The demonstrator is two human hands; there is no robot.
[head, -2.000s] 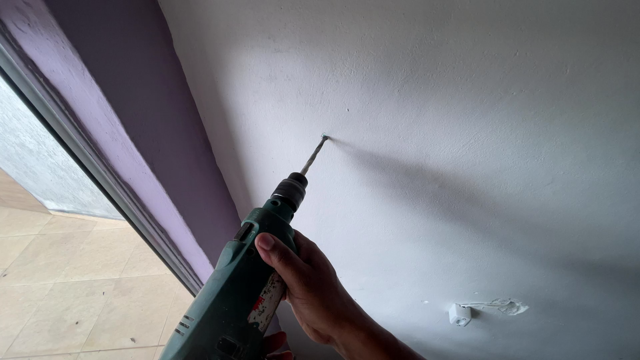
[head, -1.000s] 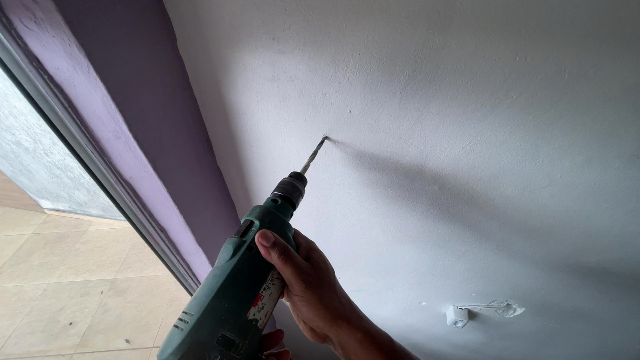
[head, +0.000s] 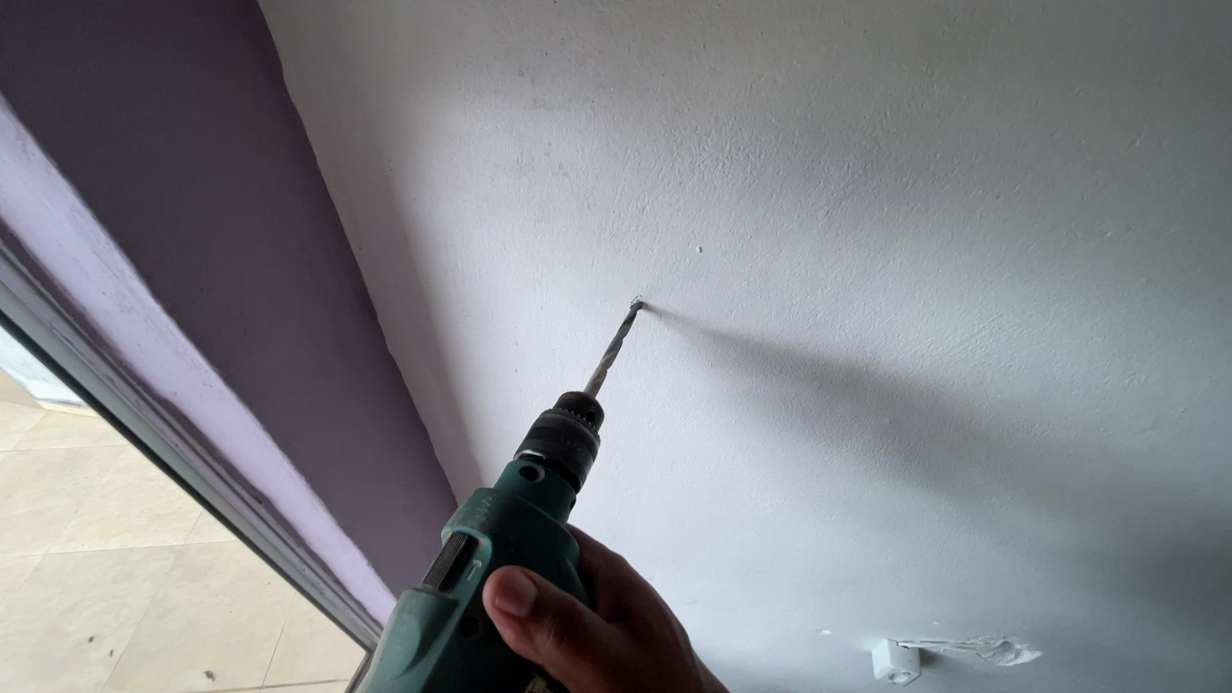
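Observation:
A green power drill [head: 520, 539] points up at the white wall [head: 866, 241], its body cut off by the bottom edge. My right hand [head: 597, 616] grips its right side, with the thumb laid over the housing. A drill bit [head: 613, 348] sits in the black keyed chuck [head: 563, 438]. The bit's tip meets the wall at a small hole [head: 637, 302]; how deep it goes cannot be told. The drill's shadow falls to the right across the wall. My left hand is not in view.
A purple wall edge [head: 250, 269] and a metal frame [head: 173, 462] run diagonally at the left. Beyond the frame lies a beige tiled floor [head: 144, 587]. Low on the right, a small white fixture [head: 895, 662] stands beside a rough patch of plaster. A small mark [head: 700, 249] shows above the bit.
The view has shifted somewhat, so less of the drill and my right hand shows at the bottom. The bit's tip remains at the same spot on the wall.

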